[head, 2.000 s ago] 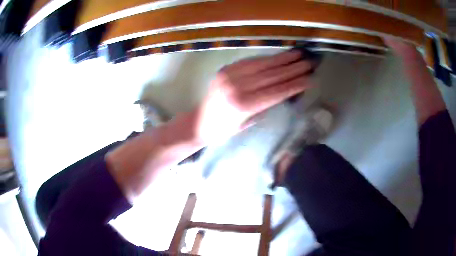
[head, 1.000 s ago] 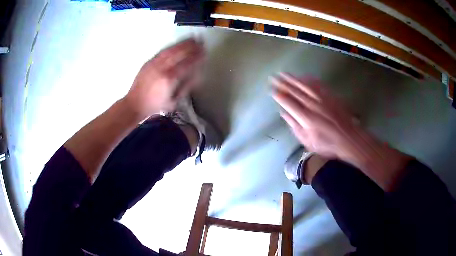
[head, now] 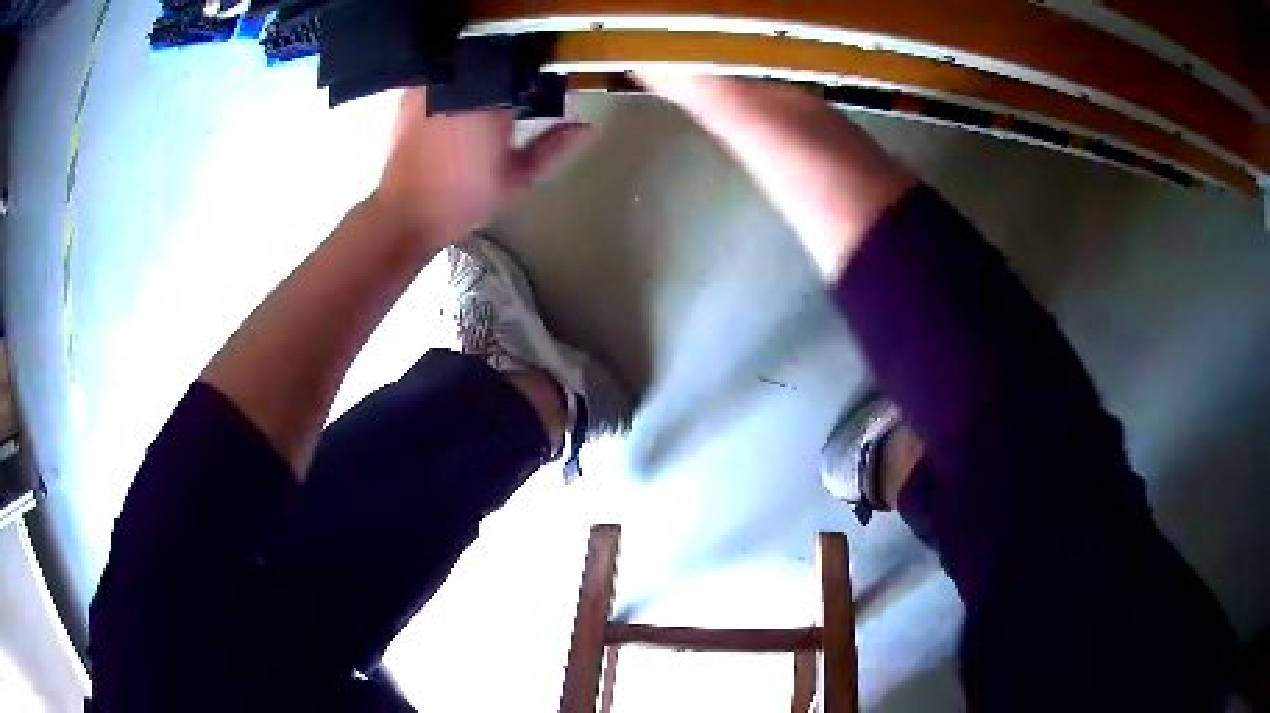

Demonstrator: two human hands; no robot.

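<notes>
The orange-brown shelf boards [head: 891, 59] with pale front edging run across the top. Black pieces [head: 376, 49] stick out in a thick dark pile at their left end. My left hand [head: 453, 160] is just below this pile, thumb apart, its fingertips hidden under or behind the black pieces; a grip cannot be told. My right hand [head: 683, 87] reaches in at the lower shelf, its fingers hidden behind the board edge. More black pieces [head: 871, 98] lie spaced along the lowest tier.
A wooden stool [head: 710, 638] stands between my legs. My shoes [head: 522, 327] are on the grey floor below the shelves. Blue crates [head: 195, 28] with dark contents are at the upper left. A yellowish floor line [head: 73, 209] runs down the left. A pale object [head: 39, 613] is at the lower left edge.
Both hands have moved from above the floor up to the shelves, the left to the black pile and the right to the lower board. The shelves' left end now shows more fully.
</notes>
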